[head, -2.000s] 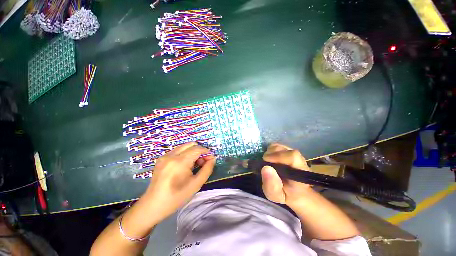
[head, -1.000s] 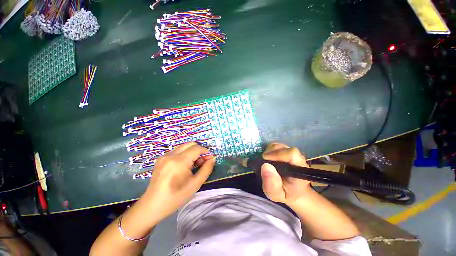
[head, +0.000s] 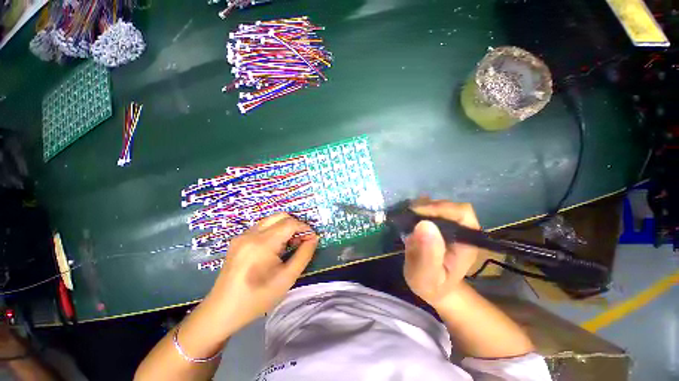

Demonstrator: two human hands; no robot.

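The green PCB panel lies flat near the front edge, its left part covered by multi-colour wire leads with white plugs. My left hand is at the panel's lower left, thumb and fingertips pinched on thin wire leads; the fingers partly hide them. My right hand holds the black soldering iron; its thin tip points left over the lower part of the panel. Whether the tip touches the board I cannot tell. A thin silvery line runs from the left edge towards my left hand.
A loose wire pile lies at the back middle. A yellowish pot stands at the right. A bare panel, a small wire group and bundled leads are at the left. A red-handled tool lies at the left edge.
My right hand with the iron has moved slightly up and right, and the iron's tip now shows over the panel. My left hand has stayed nearly in place.
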